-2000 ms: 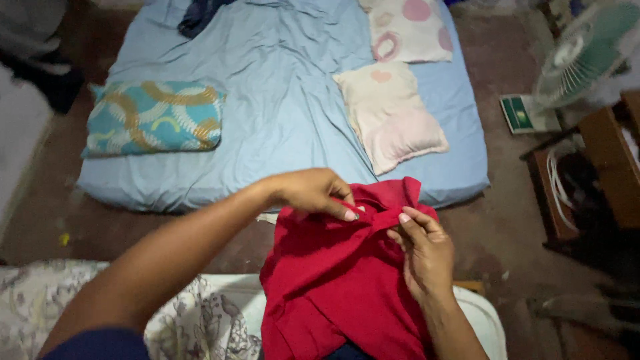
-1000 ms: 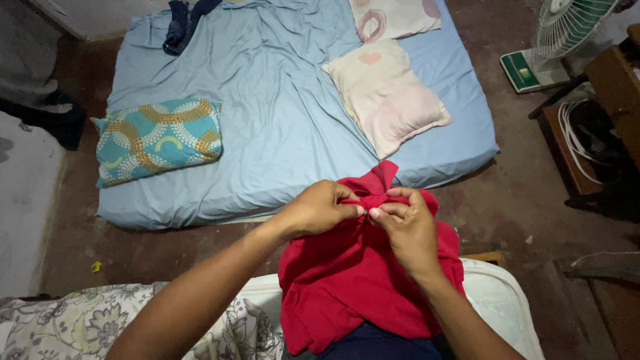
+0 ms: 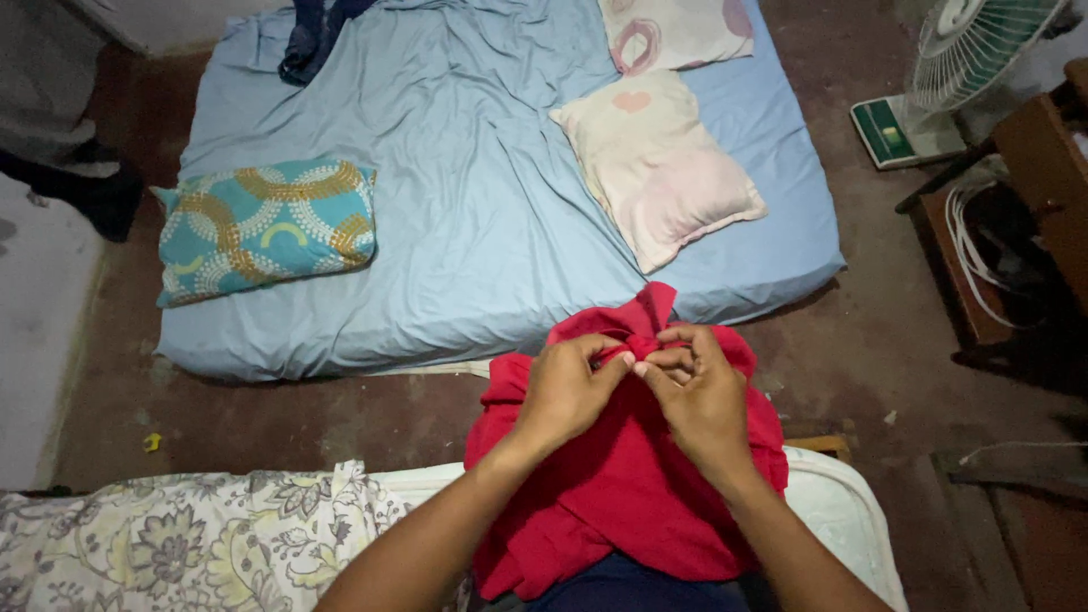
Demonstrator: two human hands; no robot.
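A red cloth garment (image 3: 612, 501) lies bunched over my lap at the lower middle of the head view. My left hand (image 3: 571, 382) pinches its gathered fabric between thumb and fingers. Close on the right, my right hand (image 3: 699, 393) grips the same fabric, the two thumb tips almost touching. Between them the cloth forms a small knot-like bunch (image 3: 642, 345), and a flap of it sticks up just beyond. Some fingertips are hidden in the folds.
A low bed with a light blue sheet (image 3: 459, 195) stands ahead, bearing a teal patterned pillow (image 3: 268, 225), a pale pillow (image 3: 667, 170) and dark clothing (image 3: 319, 38). Floral fabric (image 3: 195, 544) lies at lower left. A fan (image 3: 909, 127) and wooden furniture (image 3: 1041, 161) stand at right.
My hands have come closer together on the red cloth, where a small knot-like bunch now shows between them. The view has shifted somewhat.
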